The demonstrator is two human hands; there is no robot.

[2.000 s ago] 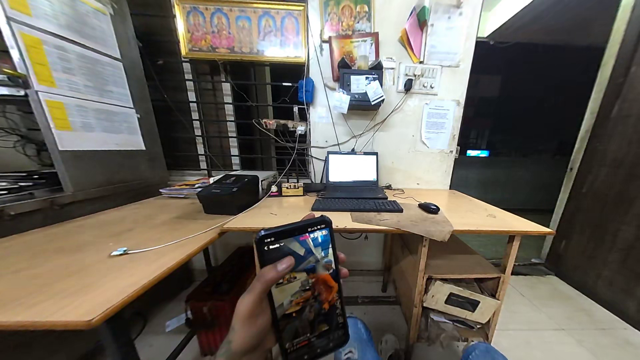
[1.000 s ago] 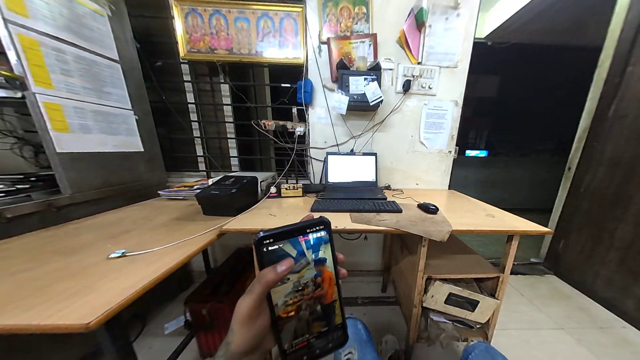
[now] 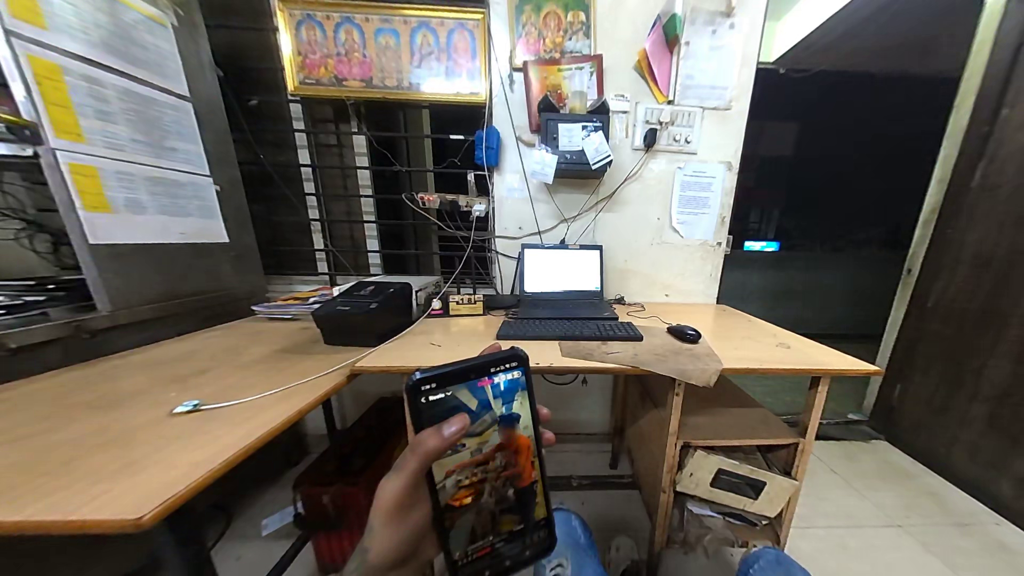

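My left hand [image 3: 408, 496] is wrapped around a smartphone [image 3: 484, 472] in a dark case, held upright and slightly tilted below the desk's front edge. The thumb lies over the upper left of the lit screen, and fingertips show at the phone's right side. A picture of a person in orange fills the display. Beyond the phone, a black keyboard [image 3: 570, 330] lies in front of an open laptop [image 3: 562, 280] with a bright screen. To their right is a black mouse [image 3: 684, 333]. My right hand is out of sight.
A wooden desk [image 3: 768, 344] joins a side table [image 3: 160, 448] at the left. A black printer [image 3: 364, 312] stands near the corner, and a white charging cable [image 3: 296, 386] trails across the tabletop. Shelves under the desk hold a cardboard box [image 3: 736, 482]. My knees in jeans [image 3: 578, 544] are below.
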